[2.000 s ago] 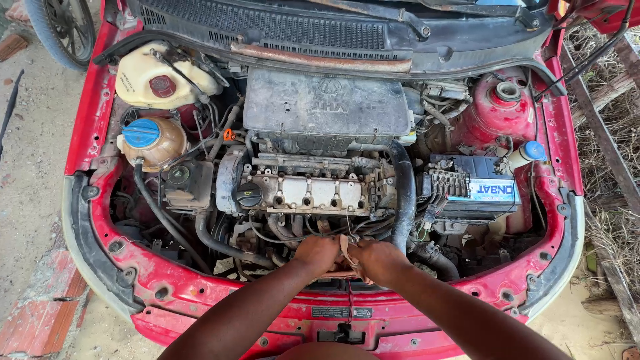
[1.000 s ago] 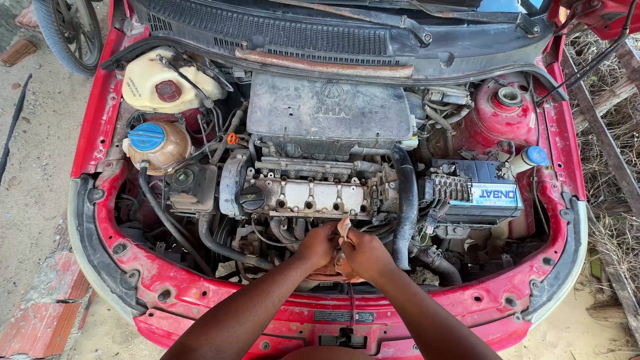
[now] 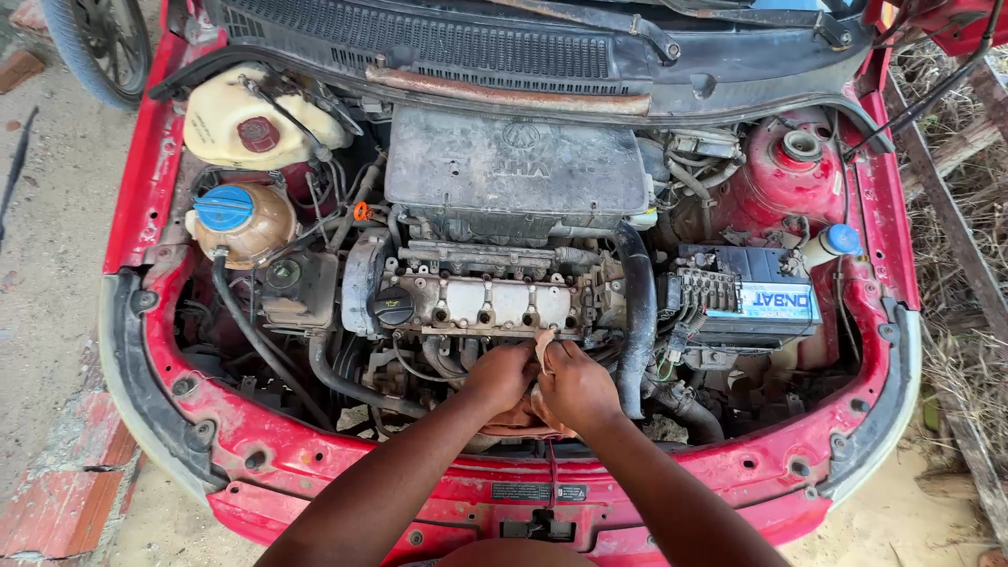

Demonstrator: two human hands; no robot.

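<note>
Both my hands are together at the front of a car engine, just below the metal valve cover (image 3: pixel 504 302). My right hand (image 3: pixel 579 386) is closed on an orange-brown cloth (image 3: pixel 524 416), a light corner of which sticks up between the hands. My left hand (image 3: pixel 498 379) touches the cloth from the other side; its fingertips are hidden, so its grip cannot be made out. The black oil filler cap (image 3: pixel 394 305) sits at the left end of the valve cover. Above it lies the dusty black engine cover (image 3: pixel 516 161).
A black hose (image 3: pixel 634 315) runs down right of my hands, with the car battery (image 3: pixel 748 295) beyond it. The coolant tank (image 3: pixel 244 220) with a blue cap stands at left. The red front panel (image 3: pixel 677 476) passes under my forearms. A rusty bar (image 3: pixel 508 93) lies near the windshield cowl.
My hands have shifted slightly against each other around the cloth, and its light corner stands up between them, as one second ago. The engine parts have not moved.
</note>
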